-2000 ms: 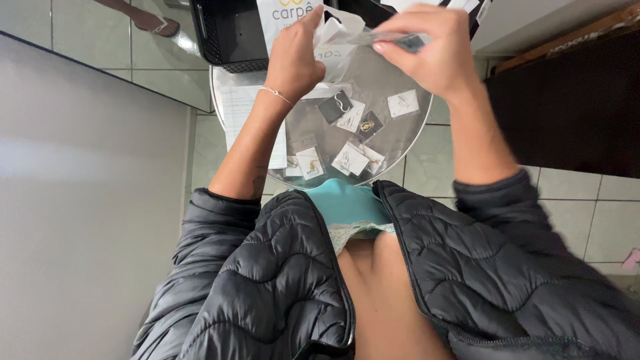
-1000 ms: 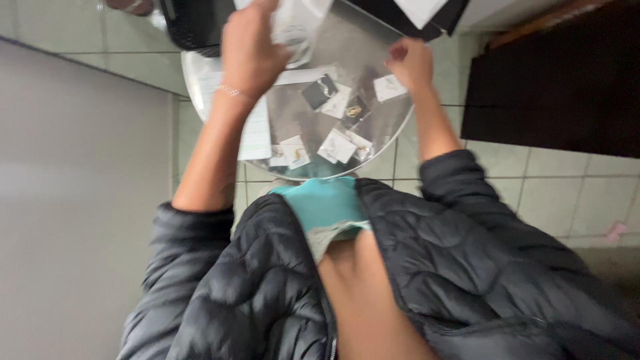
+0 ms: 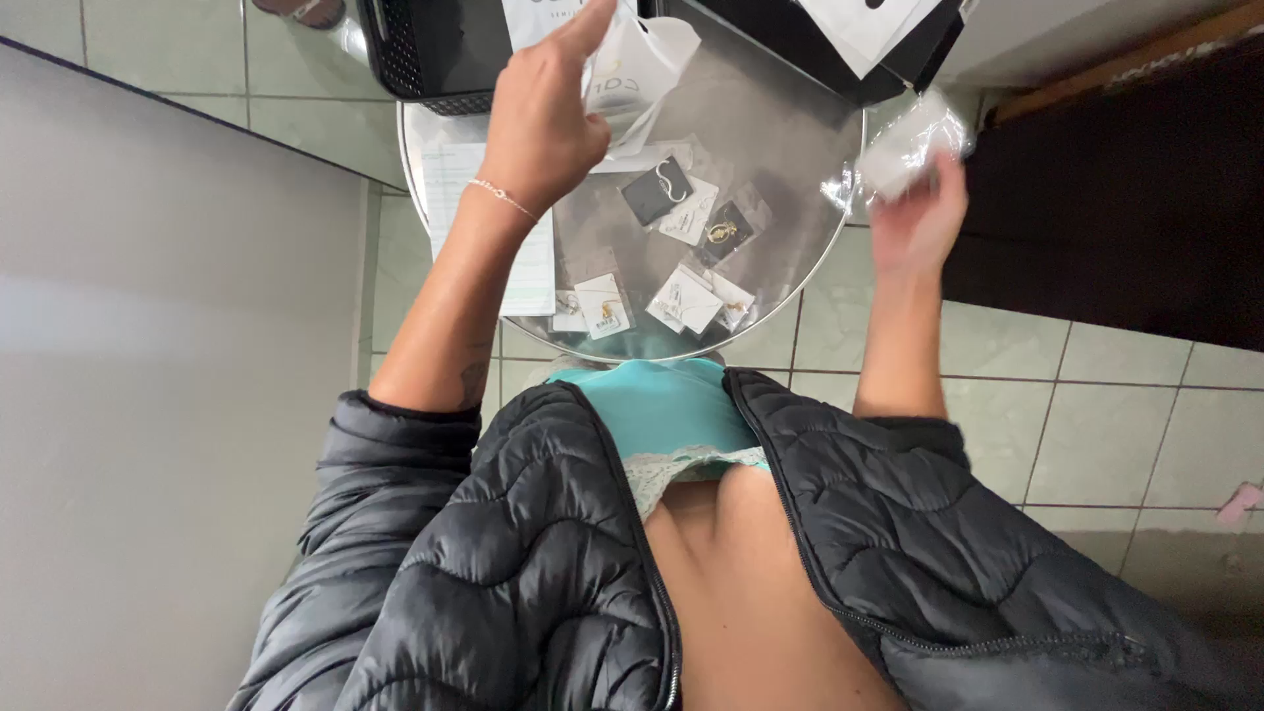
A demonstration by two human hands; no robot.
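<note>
My left hand [image 3: 548, 123] is at the top of the round glass table [image 3: 790, 178], shut on a white printed plastic bag [image 3: 647, 74]. Out past the table's right edge, my right hand [image 3: 918, 217] pinches a small clear plastic packet [image 3: 913, 143] with a white card, blurred by motion. Between the hands on the glass lie carded pieces of jewellery: a black card with a silver piece [image 3: 657, 191], a dark card with a gold-coloured pendant [image 3: 728, 232] and white cards [image 3: 688, 299] in clear packets. Nearer the left edge is a white card with a gold-coloured piece [image 3: 602, 304].
A black plastic basket [image 3: 444, 99] stands at the table's top left. At the top right is a black box [image 3: 790, 59] with white bags [image 3: 869, 25] on it. A printed paper sheet [image 3: 528, 262] lies under my left forearm. Dark furniture [image 3: 1116, 188] stands to the right.
My right hand has moved away from the bag to the right and now holds a clear packet past the table's edge. My left hand remains at the bag.
</note>
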